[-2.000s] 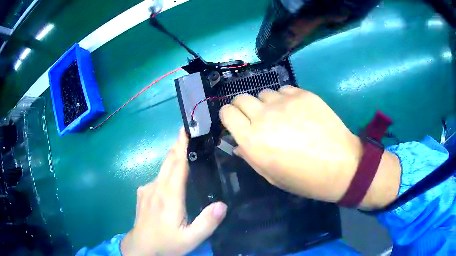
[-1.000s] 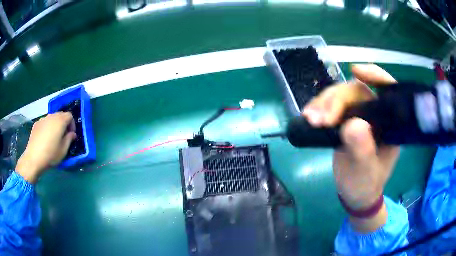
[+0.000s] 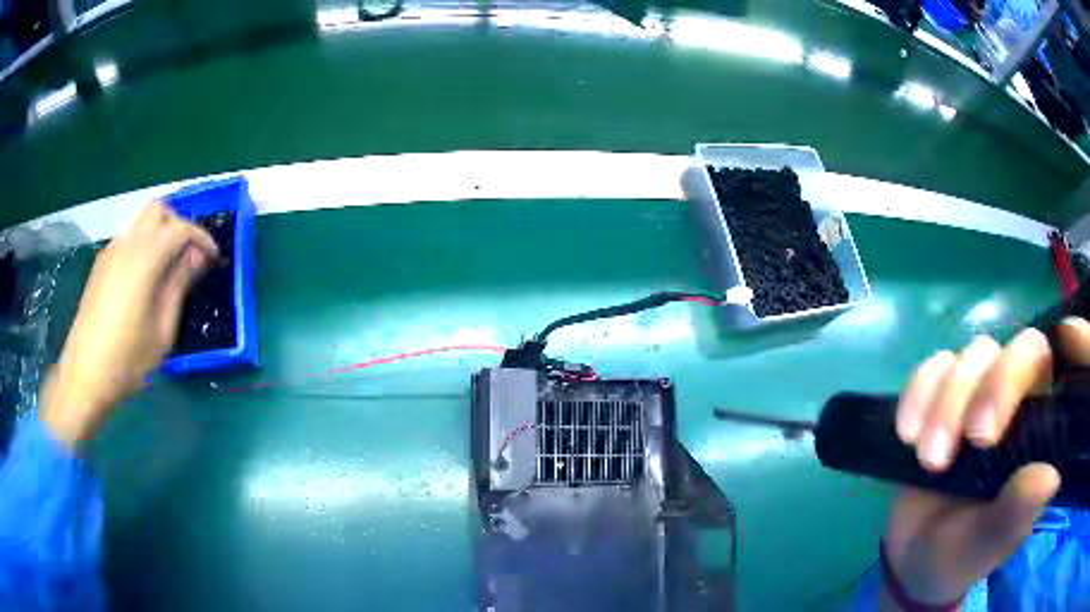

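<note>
The black plastic housing (image 3: 586, 544) lies flat on the green surface, its slotted grille at the far end and a grey module (image 3: 514, 418) beside the grille. My left hand (image 3: 138, 293) is over the blue parts bin (image 3: 246, 287), fingertips at the dark screws (image 3: 213, 313); whether it holds a screw cannot be told. My right hand (image 3: 974, 430) is shut around the black electric screwdriver (image 3: 867, 442), its thin bit pointing left, to the right of the housing and not touching it.
A translucent bin (image 3: 858, 275) of small black pieces stands at the back right. A black cable (image 3: 622, 311) runs from the housing to a white connector at that bin. A red wire (image 3: 395, 355) trails left. Clear plastic lies at the far left; a white strip (image 3: 478, 179) crosses behind.
Both hands have left the housing; my left hand went to the blue bin, my right took hold of the screwdriver. Since one second ago, the screwdriver appears farther right and lower.
</note>
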